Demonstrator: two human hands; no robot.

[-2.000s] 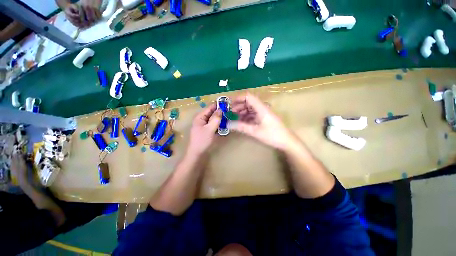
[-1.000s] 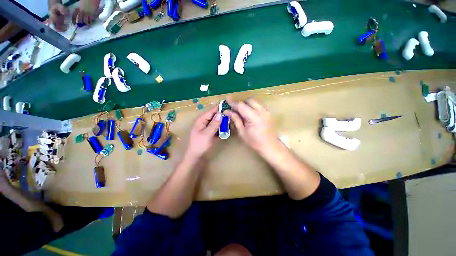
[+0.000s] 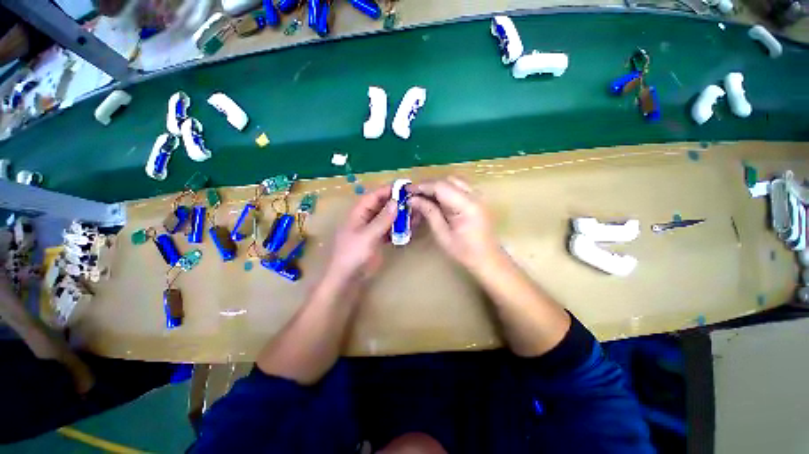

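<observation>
A white housing shell (image 3: 402, 236) with a blue battery cell (image 3: 402, 217) inside stands lengthwise between my hands above the bench. My left hand (image 3: 362, 232) grips its left side with thumb and fingers. My right hand (image 3: 454, 220) has its fingertips at the upper right of the shell. The green circuit board seen before is not distinguishable now; fingers partly cover the upper end. Several battery-and-board assemblies (image 3: 197, 224) with thin wires lie on the bench to the left.
Two white shells (image 3: 605, 243) and dark tweezers (image 3: 679, 225) lie on the bench at right. Beyond, the green conveyor belt (image 3: 302, 89) carries white shells (image 3: 376, 112) and a wired assembly (image 3: 648, 101). A person's forearm (image 3: 40, 332) shows at far left.
The green board at the shell's upper part is no longer visible. My right fingers have moved to the shell's upper right side. Pieces on the belt have shifted left.
</observation>
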